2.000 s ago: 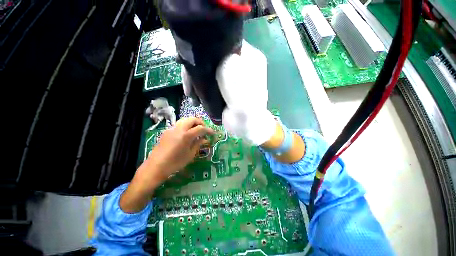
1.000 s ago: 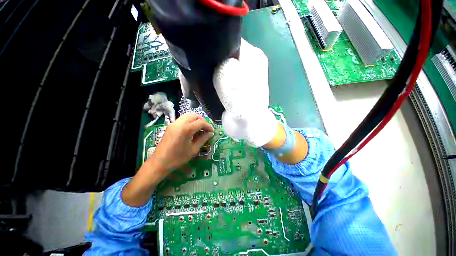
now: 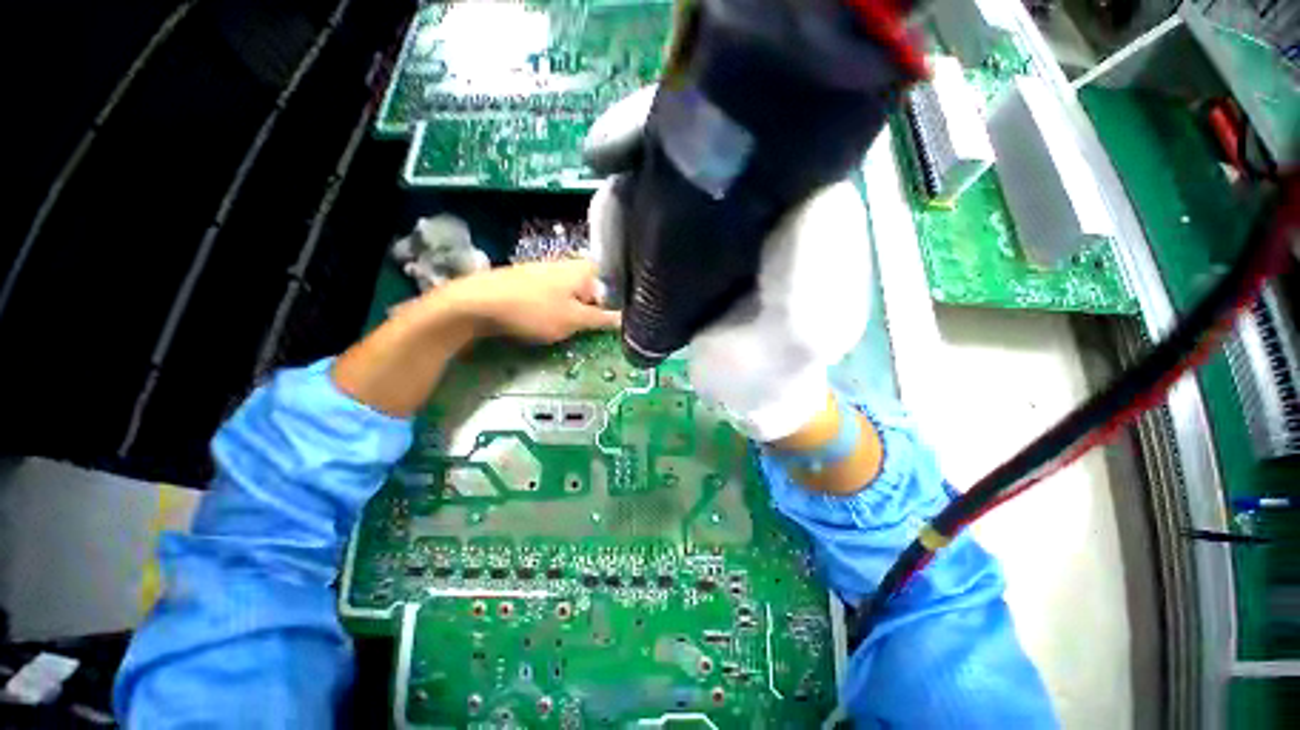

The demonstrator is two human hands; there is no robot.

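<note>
A large green circuit board (image 3: 599, 499) with white outlines lies flat in front of me. My right hand (image 3: 798, 307), in a white knit glove with a light blue wrist band, grips a thick black electric screwdriver (image 3: 727, 178) above the board's far part; its bit is hidden. My left hand (image 3: 535, 300) is bare and reaches over the board's far edge beside the screwdriver's lower end. Its fingertips are partly hidden, so I cannot tell if they hold a screw. A screw tray (image 3: 549, 240) with glittering bits lies just beyond my left hand.
A crumpled grey-white bundle (image 3: 439, 250) lies left of the tray. Another green board (image 3: 499, 150) lies beyond. Ribbed black bins (image 3: 186, 214) stand at left. At right, a board (image 3: 984, 257) with finned heatsinks (image 3: 1048, 171) sits by a metal rail. The driver cable (image 3: 1055, 442) crosses the right side.
My left hand has moved away from the middle of the board to its far edge. The screwdriver and gloved hand have shifted right and tilted. The view has shifted too.
</note>
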